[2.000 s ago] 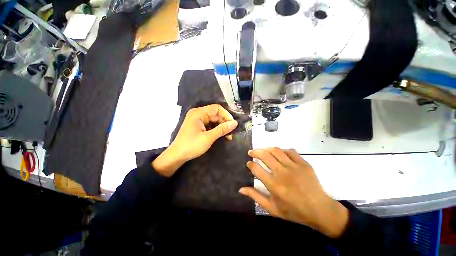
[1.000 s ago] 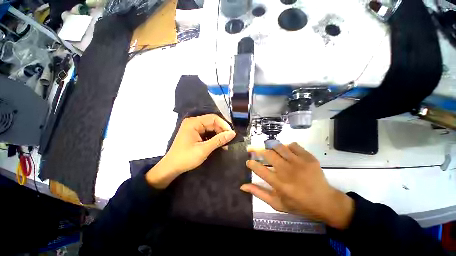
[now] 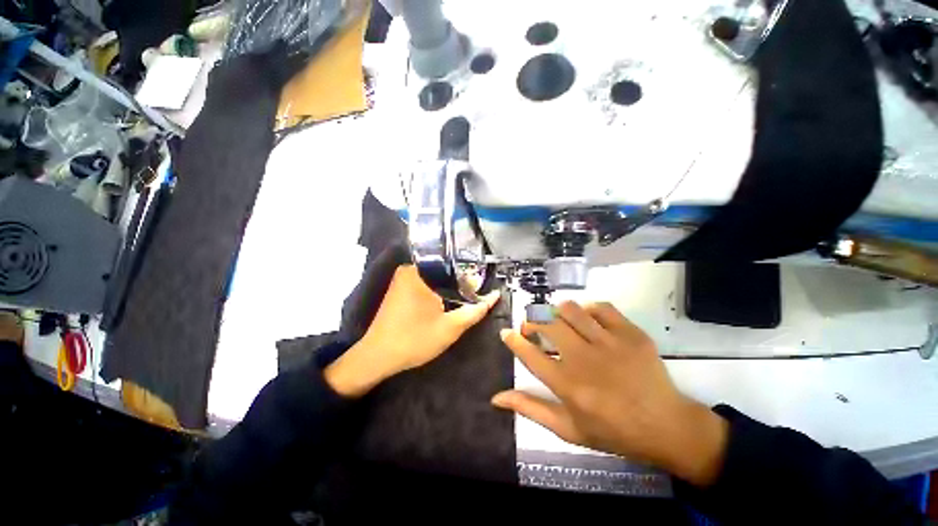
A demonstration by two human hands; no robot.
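Note:
The dark charcoal cloth panel [image 3: 437, 411] lies on the white table, its upper part under the white sewing machine head [image 3: 617, 144]. My left hand [image 3: 406, 324] rests on the cloth, thumb tip close to the needle area; its other fingertips are hidden behind the chrome guard [image 3: 434, 221], so I cannot tell whether it pinches the cloth. My right hand [image 3: 602, 385] lies with fingers spread at the cloth's right edge, holding nothing. Its upper fingers are beside the small grey knob [image 3: 540, 311]. The presser foot is mostly hidden.
A long dark cloth strip [image 3: 190, 241] lies at left over brown card [image 3: 324, 77]. A grey vented box [image 3: 51, 247] and red- and yellow-handled scissors [image 3: 72, 354] are far left. A smartphone [image 3: 733, 293] lies on the machine bed. Black cloth [image 3: 818, 134] hangs over the machine.
The view has shifted closer over the machine head, so the guard now covers my left fingers. My left thumb is straighter, pointing toward the needle. My right hand stays spread beside the cloth.

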